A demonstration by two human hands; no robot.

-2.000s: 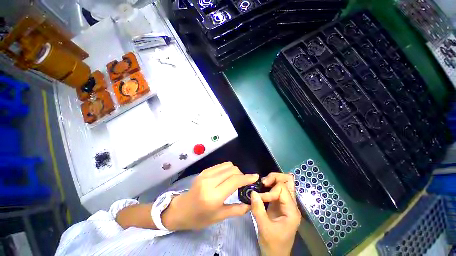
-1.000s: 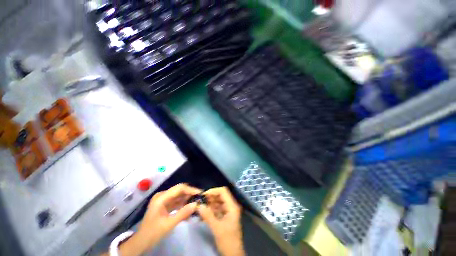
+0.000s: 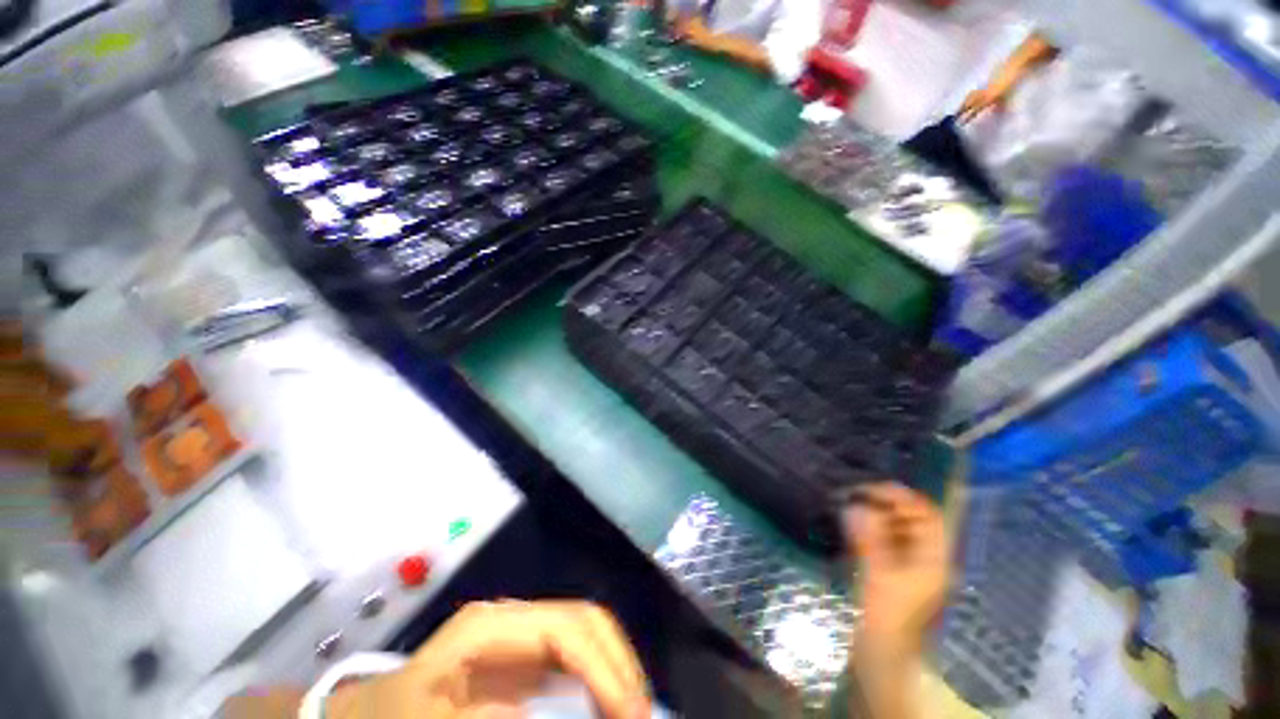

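Observation:
My left hand (image 3: 520, 649) is at the bottom centre, fingers curled down; its fingertips are cut off or hidden, so I cannot see if it holds anything. My right hand (image 3: 901, 562) is raised beside the near right corner of the black blister tray stack (image 3: 758, 351). A dark spot shows at its fingertips, too blurred to tell a held part from the tray behind. The small-part tray (image 3: 730, 569), with silvery rows and strong glare, lies on the green bench between the hands.
A second glossy black tray stack (image 3: 463, 169) stands behind. At left are the white machine table (image 3: 351, 421), orange-brown fixture nests (image 3: 190, 447) and red stop button (image 3: 411, 570). At right are a grey perforated tray (image 3: 1004, 604) and blue basket (image 3: 1123, 436). A person's arm shows at the far bench.
My hands were together around a black round part; now they are apart. My right hand has moved right to the tray stack's corner. The view has swung right and up.

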